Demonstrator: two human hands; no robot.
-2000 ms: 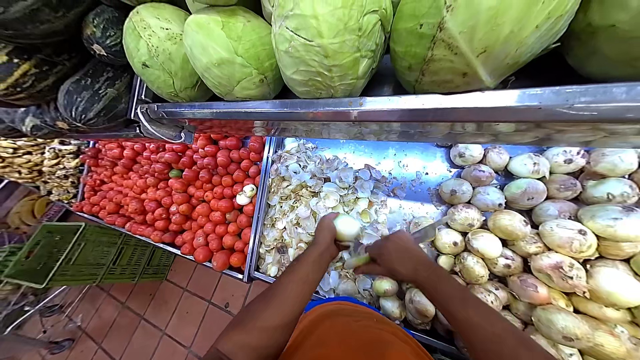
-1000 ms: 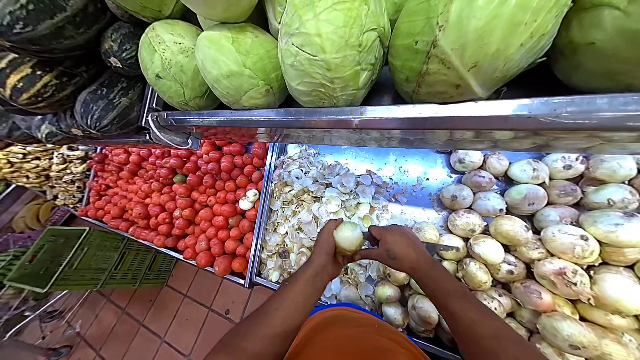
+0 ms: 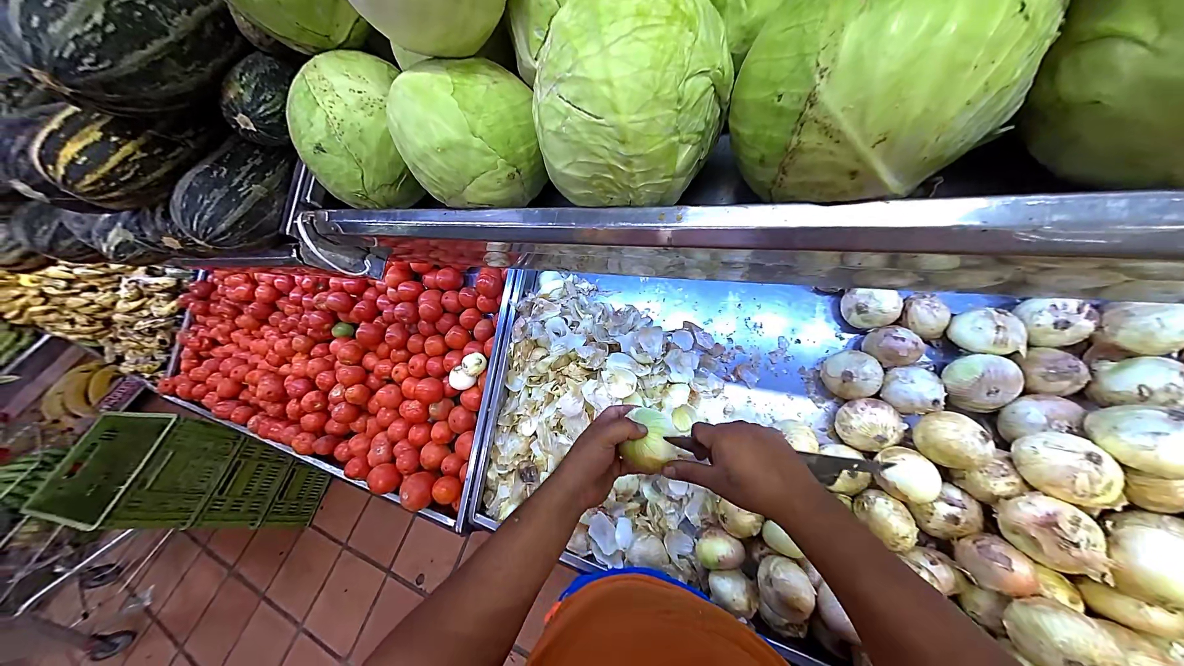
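My left hand (image 3: 599, 455) holds a pale green-white onion (image 3: 650, 440) above a heap of loose onion skins (image 3: 583, 370). Against the onion's right side, my right hand (image 3: 745, 462) is closed on a knife, whose dark blade (image 3: 837, 464) sticks out to the right, past the back of the hand. The handle is mostly hidden in the fingers. Many whole onions (image 3: 953, 440) lie in the metal tray to the right, and more sit just below my right hand.
Left of the skins, behind a metal divider (image 3: 493, 398), are red tomatoes (image 3: 370, 370) with small white pieces among them. A metal shelf edge (image 3: 740, 222) crosses above, with green cabbages (image 3: 634, 102) on it. Dark squashes (image 3: 231, 194) and a green plastic crate (image 3: 176, 472) are at left.
The onion stays in my left hand; its side now facing up is greener. My right hand's fingers have come up against its right side. The view has shifted slightly.
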